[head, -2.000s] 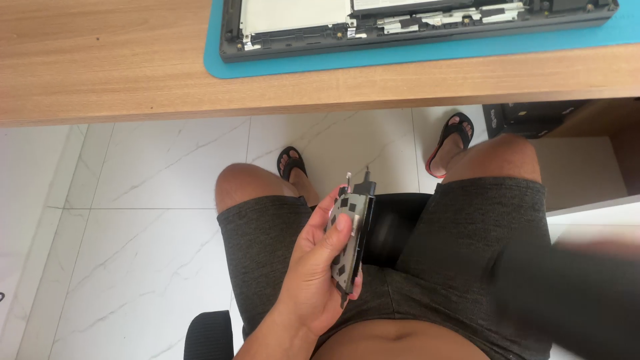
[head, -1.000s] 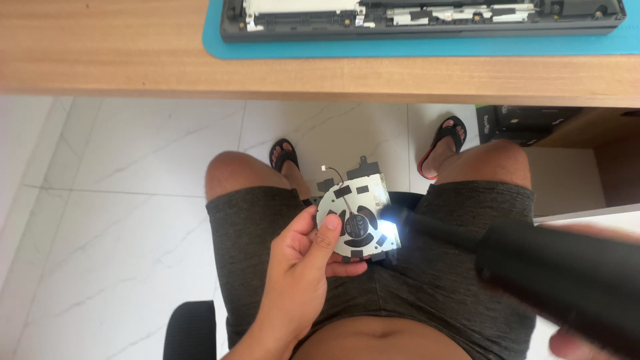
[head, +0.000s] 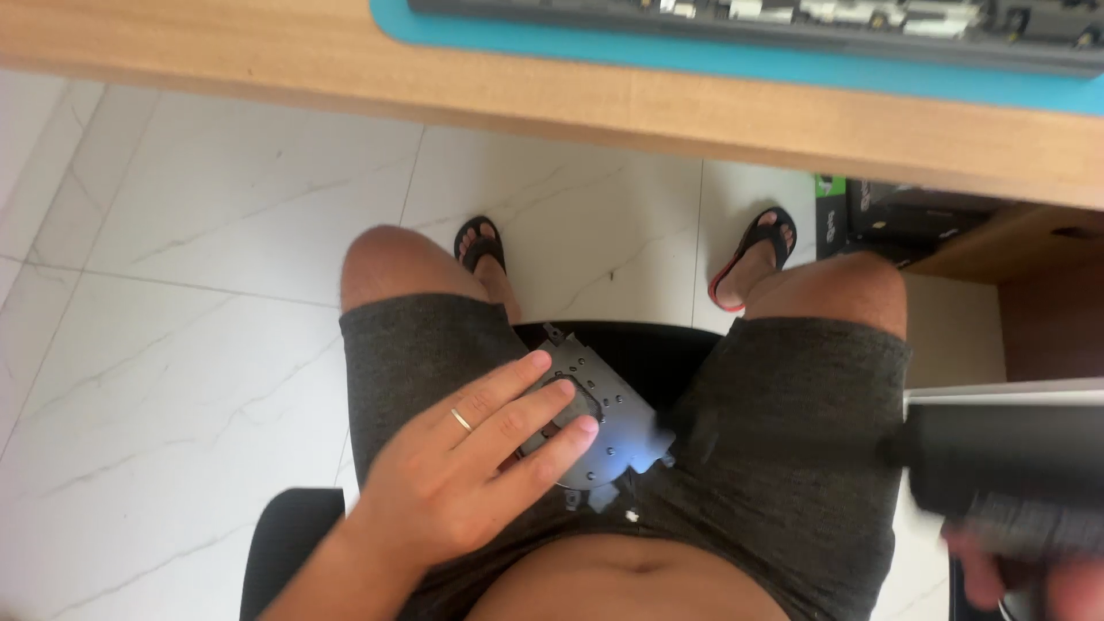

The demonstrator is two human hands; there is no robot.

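My left hand (head: 483, 457), with a ring on one finger, holds a laptop cooling fan (head: 617, 414) over my lap. Three fingertips lie across its grey metal face; the thumb is hidden beneath. A small white connector (head: 632, 516) hangs below the fan. At the right edge my right hand (head: 1018, 569), blurred and partly cut off, is closed around a black handheld blower (head: 992, 466). The blower's dark nozzle points left at the fan, and bluish light falls on the fan's lower right part.
Above is a wooden desk (head: 259, 65) with a blue mat (head: 604, 65) and an opened laptop chassis (head: 819, 34) on it. Black boxes (head: 906, 216) stand in a wooden cabinet (head: 1044, 250) at the right. A black chair seat (head: 621, 345) shows between my legs.
The fan has been turned over in my left hand: its round vented side with the label faced up a second ago, and now the flat metal side does. The blower has come into clear view since two seconds ago.
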